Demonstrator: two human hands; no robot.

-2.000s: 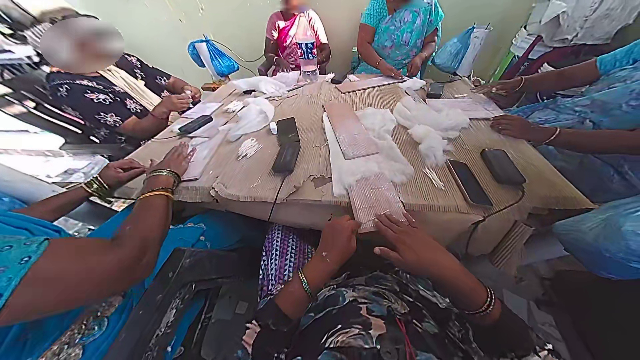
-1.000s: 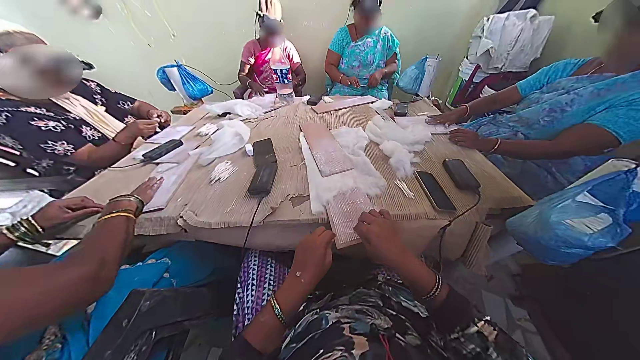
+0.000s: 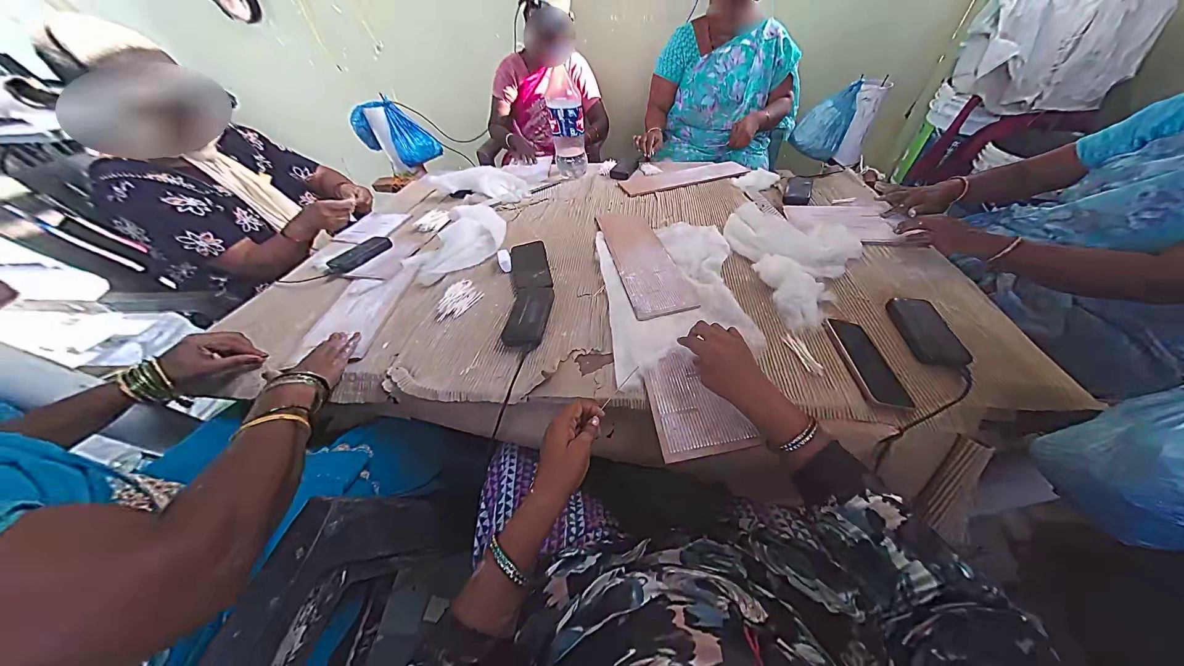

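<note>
Just off the near table edge, my left hand [image 3: 569,439] has its fingertips pinched on a thin pale strand [image 3: 618,390] that reaches toward the cotton. My right hand [image 3: 726,361] is above the upper part of a ridged board [image 3: 698,412], its fingers bent, beside a sheet of white cotton [image 3: 638,342]; whether it holds anything is not visible. The board juts over the table's near edge. A second board [image 3: 647,268] lies on the cotton sheet. Loose cotton [image 3: 795,250] and a small bunch of white wicks [image 3: 803,353] are to the right.
A smartphone [image 3: 868,363] and a black corded device [image 3: 928,333] lie at right; an open black case [image 3: 529,296] and a pile of wicks [image 3: 459,299] at left. A plastic bottle [image 3: 566,129] stands at the far edge. Several people sit around, one person's hands [image 3: 319,361] close on the left.
My hands were close together at the near board; now my left hand is off to its left with a thin strand, and my right hand is farther up, by the cotton.
</note>
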